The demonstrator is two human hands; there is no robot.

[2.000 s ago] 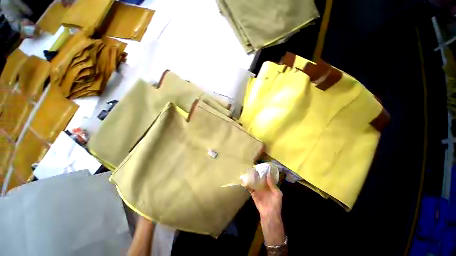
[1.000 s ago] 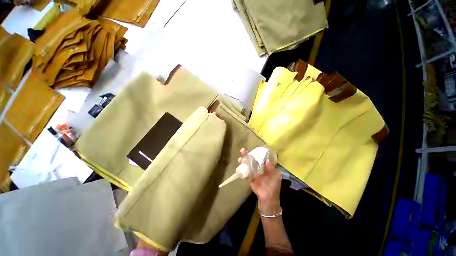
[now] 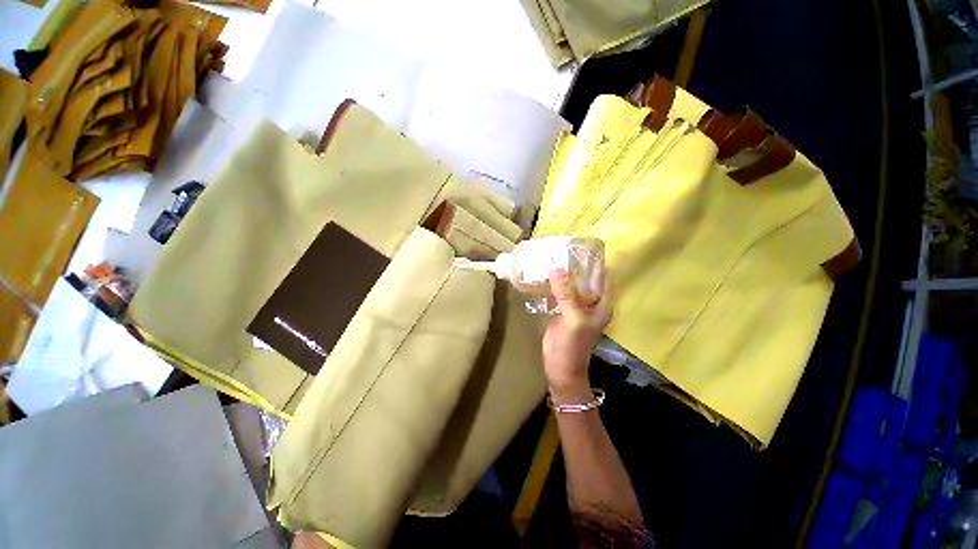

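Observation:
My right hand holds a clear-white glue bottle on its side, its thin pale tip pointing left at the top end of a stitched seam. The seam runs along the folded khaki panel. My left hand shows only as a sliver at the bottom edge, at the panel's lower end; its fingers are hidden. Another khaki panel lies behind, with a dark brown patch with small pale lettering partly covered by the folded panel.
A fanned yellow stack with brown corners lies at the right. Mustard pieces are piled at upper left. Grey sheets lie at lower left, a small black item beside the panels. Blue bins stand beyond the dark floor.
The front khaki panel has been folded over, uncovering the brown patch. The bottle has risen and turned, its tip now at the seam's top. My left hand has moved nearly out of view.

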